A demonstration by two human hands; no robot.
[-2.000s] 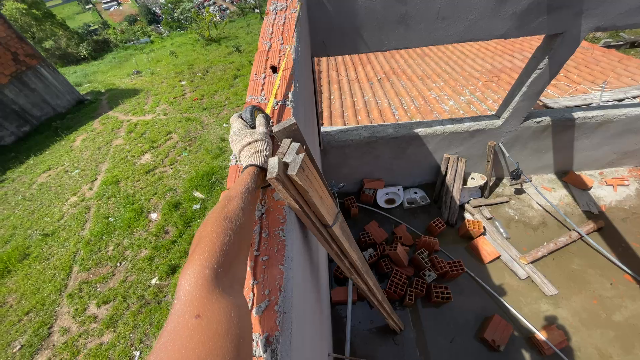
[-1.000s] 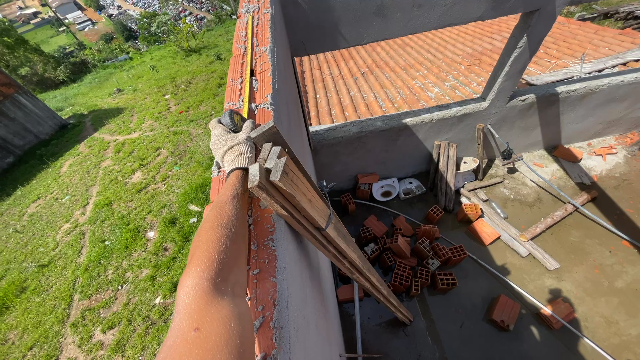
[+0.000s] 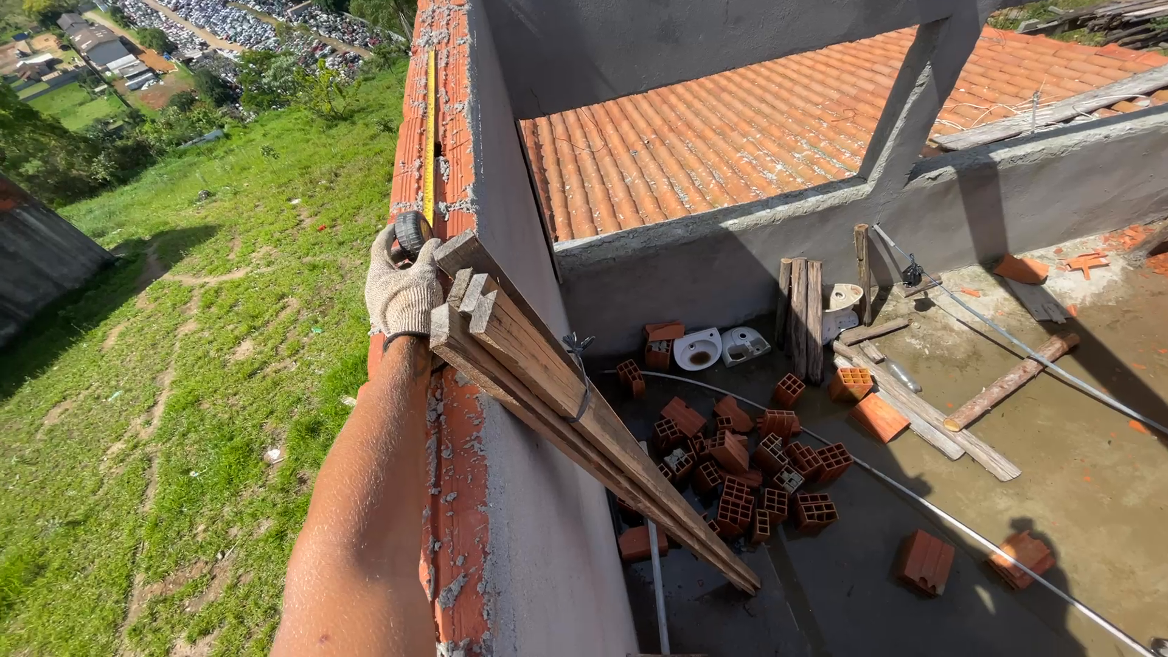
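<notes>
My left hand, in a knitted work glove, grips a dark tape measure on top of the brick wall. The yellow tape blade runs out from it along the rough, mortar-spotted wall top, away from me. Just right of the hand, a tied bundle of wooden boards leans on the wall, its upper ends near the glove and its lower ends down by the floor. My right hand is out of view.
Below on the right, hollow bricks lie scattered on a wet floor with planks, basins and a long pipe. A tiled roof shows behind the wall opening. Grass slopes far below on the left.
More of the yellow tape blade shows along the wall top beyond my left hand. The view has shifted somewhat. The board bundle still leans beside the hand.
</notes>
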